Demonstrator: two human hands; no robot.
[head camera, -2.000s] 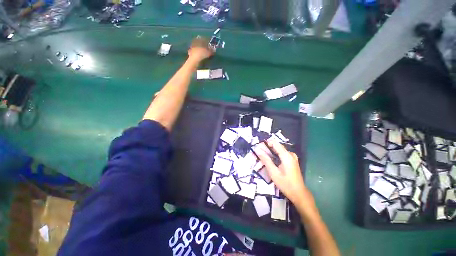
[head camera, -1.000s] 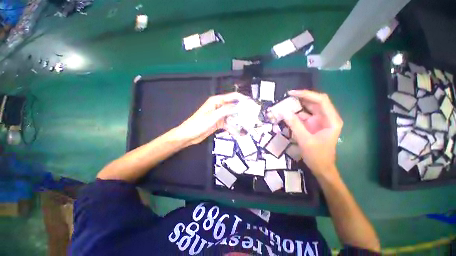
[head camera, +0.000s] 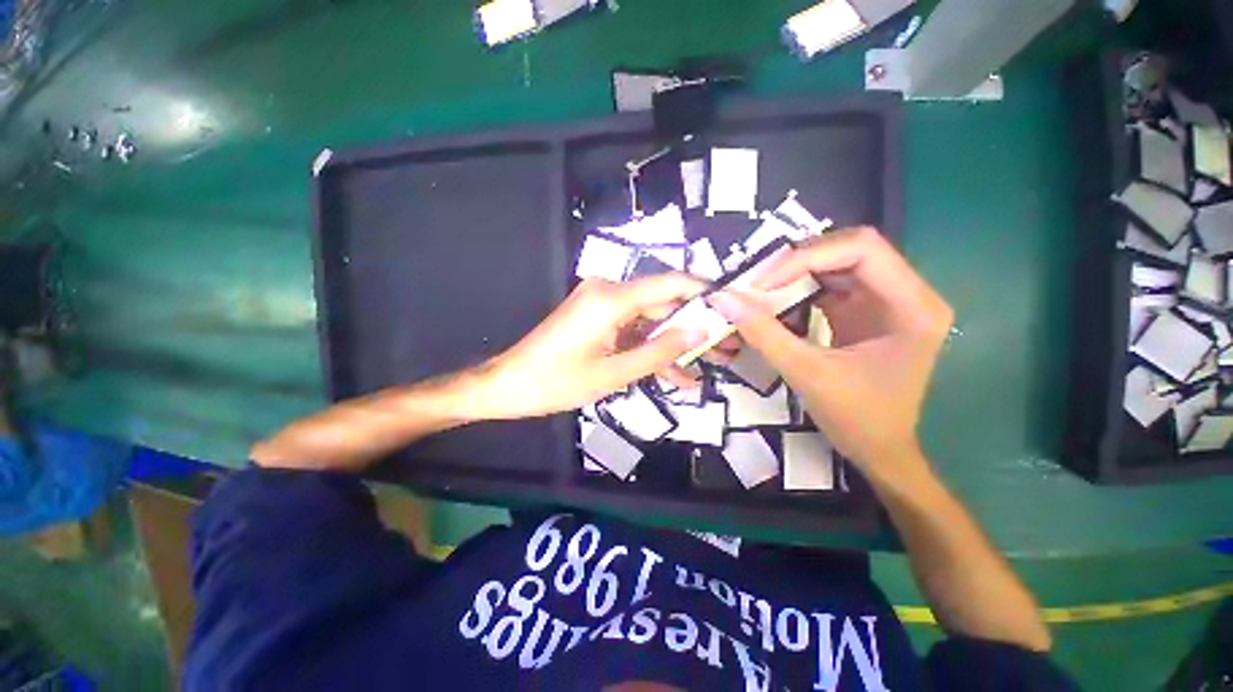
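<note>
My left hand (head camera: 595, 345) and my right hand (head camera: 845, 325) meet over the right compartment of the black divided parts tray (head camera: 446, 143). Between them they hold a long thin display module (head camera: 741, 304), slanting up to the right. My left hand grips its lower left end, and my right hand grips its upper right end. White and grey single panels (head camera: 733, 180) lie heaped in the right compartment below my hands. The middle joint of the module is partly hidden by my fingers. The left compartment shows bare black.
Two more display modules lie at the far edge, one left (head camera: 511, 16) and one right (head camera: 825, 25). A neighbouring tray (head camera: 1093, 392) of panels stands at the right. A grey metal upright (head camera: 974, 47) meets the green bench (head camera: 230, 257) at the upper right.
Both hands were apart with separate pieces a second ago. They have come together on one long piece. The view has shifted, so the bench items sit higher.
</note>
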